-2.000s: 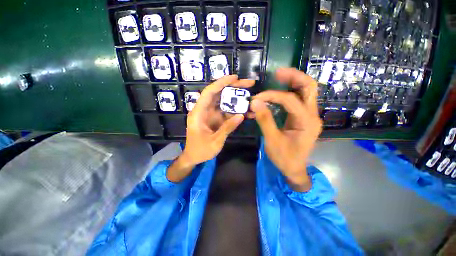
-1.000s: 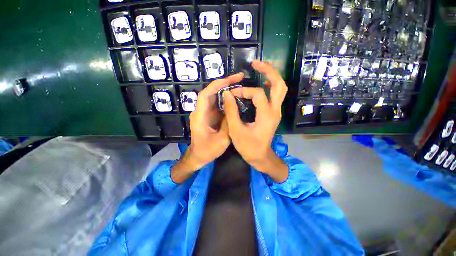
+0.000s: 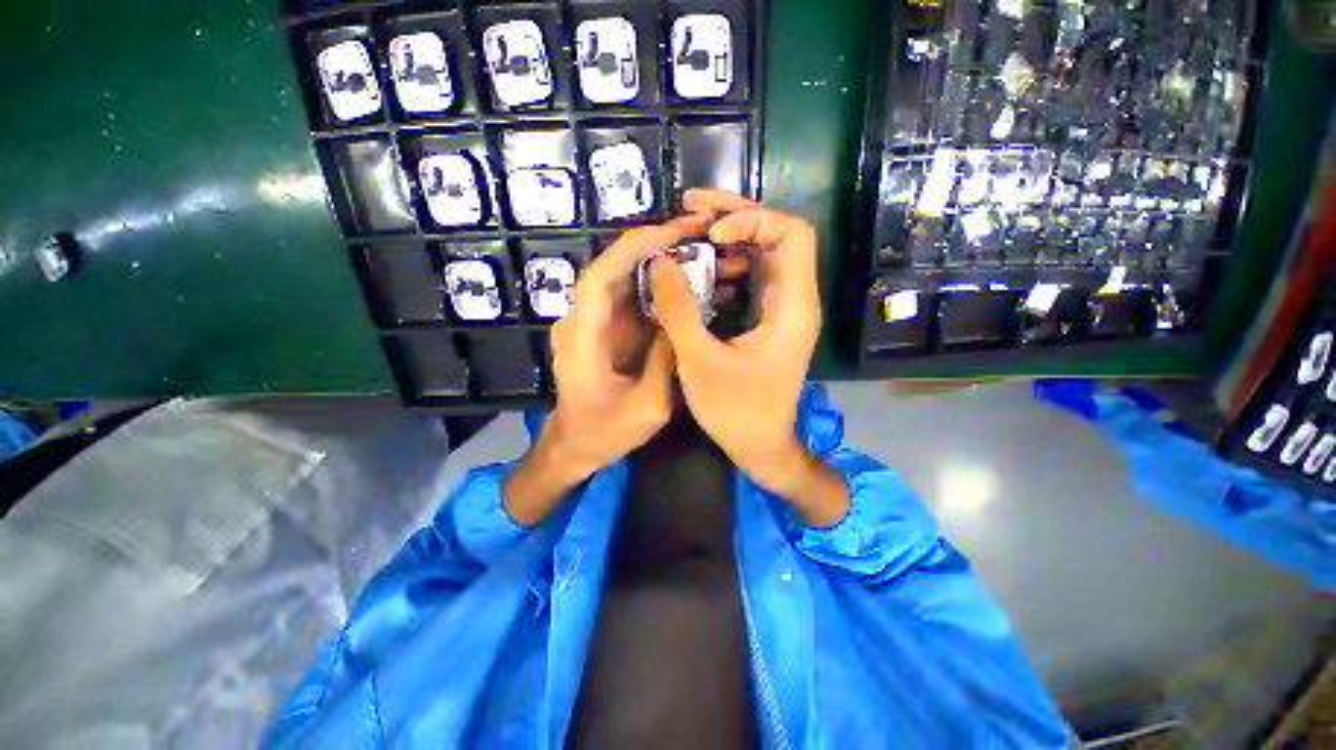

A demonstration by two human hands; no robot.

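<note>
My left hand [image 3: 605, 352] holds a white rounded-square housing [image 3: 700, 274] in its fingertips, over the front right part of the black housing tray [image 3: 419, 384]. My right hand [image 3: 747, 344] is on the same housing, its thumb lying across the housing's face and its fingers bent around the right side. The thumb hides part of the face. Whether a small component is between my right fingers cannot be told. White housings sit in many pockets of the tray, one per pocket, with dark parts inside.
A component tray [image 3: 1058, 220] with a jumble of shiny pieces lies to the right on the dark green bench [image 3: 161, 147]. A small dark piece [image 3: 57, 258] lies on the bench at the left. Another tray of white parts [image 3: 1298, 418] shows at the far right edge.
My right hand has moved left from beside the housing onto it, and its thumb now lies over the housing's face. Since one second ago the housing's face has turned more into view.
</note>
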